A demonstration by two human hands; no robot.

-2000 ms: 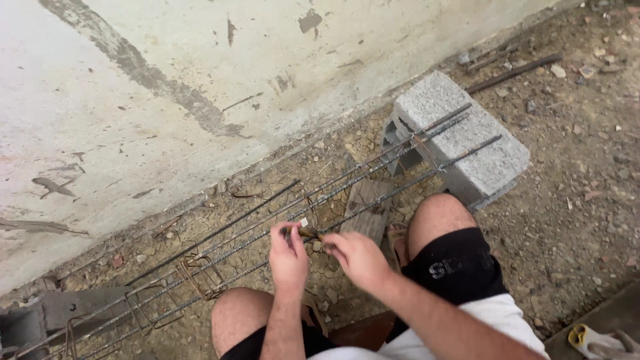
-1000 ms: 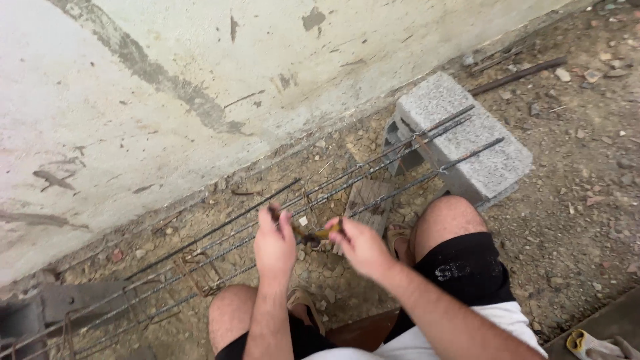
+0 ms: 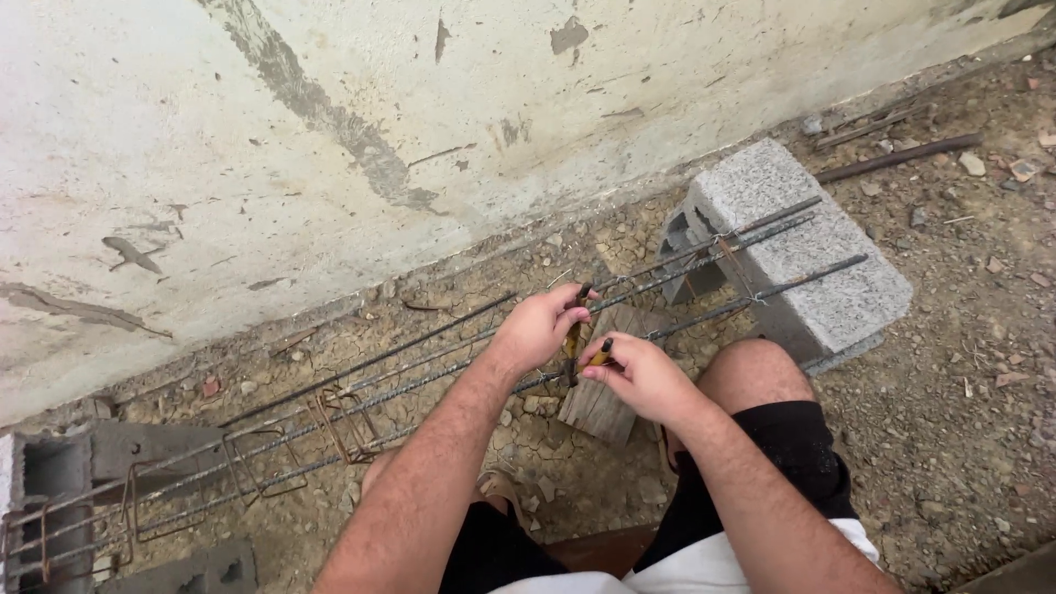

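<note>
Both my hands hold a pair of pincers with yellow handles (image 3: pixel 571 342) over the rebar cage. My left hand (image 3: pixel 540 328) grips the upper handle, and my right hand (image 3: pixel 639 375) grips the other near its dark tip. The pincers' head points down at the lower steel bar (image 3: pixel 701 320). Long ribbed bars run from lower left to upper right. Bent steel stirrups (image 3: pixel 342 425) hang around them at the left; another stirrup (image 3: pixel 737 266) is tied with wire by the right block. My fingers partly hide the handles.
The bars' right ends lie over a concrete block (image 3: pixel 825 239); more hollow blocks (image 3: pixel 58 462) stand at the left. A weathered board (image 3: pixel 606 412) lies beneath the cage. A plastered wall (image 3: pixel 330 165) runs behind. A rusty pipe (image 3: pixel 903 157) lies on the rubble-strewn ground.
The pincers have turned from roughly level between my hands to head-down at the lower bar. My left hand has moved right, closer to my right hand.
</note>
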